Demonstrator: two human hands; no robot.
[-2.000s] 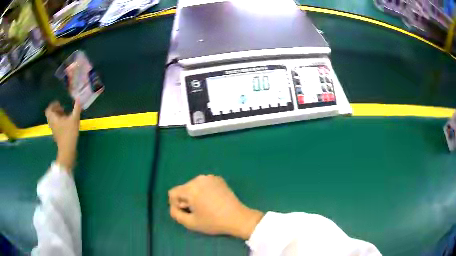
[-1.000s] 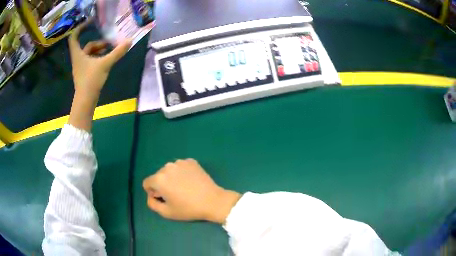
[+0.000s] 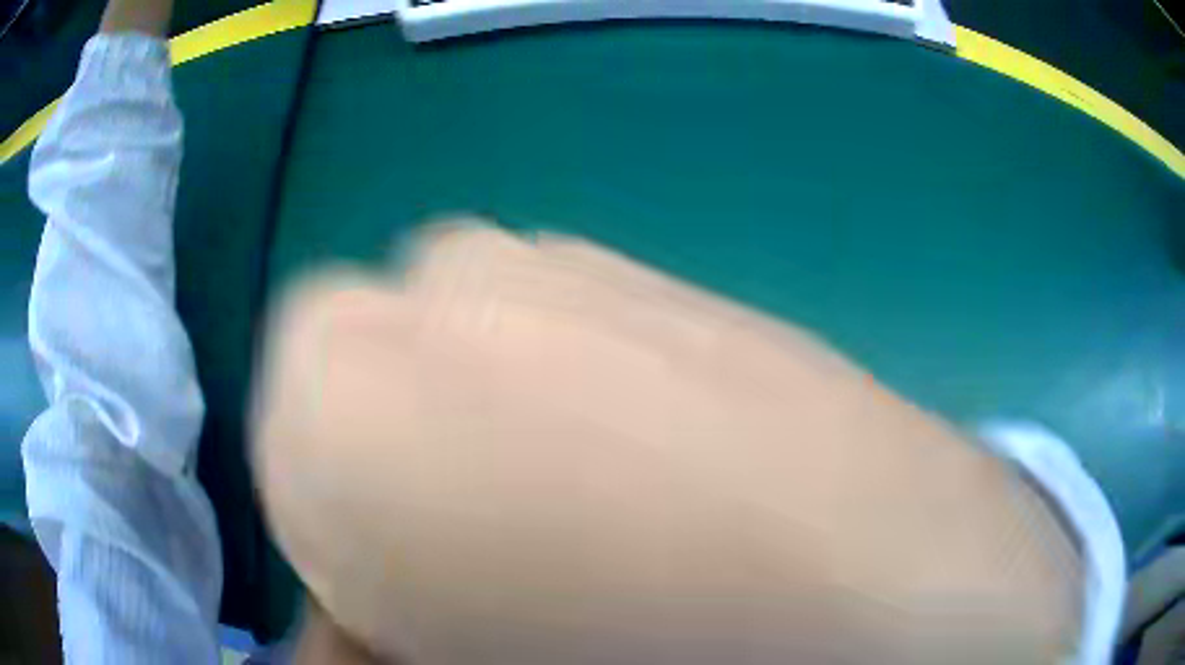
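Observation:
The front edge of the white weighing scale shows at the top centre; its pan, display and keys are cut off. My right hand is large, very close to the camera and blurred, over the lower middle. Its back is towards me; its fingers are not clear. My left arm in a white sleeve reaches up along the left side. Only the wrist shows at the top left, and the hand is beyond the top edge. No pack is in view.
A black cord runs down the green bench between the left sleeve and my right hand. A yellow rail crosses at both upper corners, with the dark belt behind it.
The view has tilted down, so the scale has slid to the top edge. My right hand has come much nearer the camera. My left hand and its pack have left the picture.

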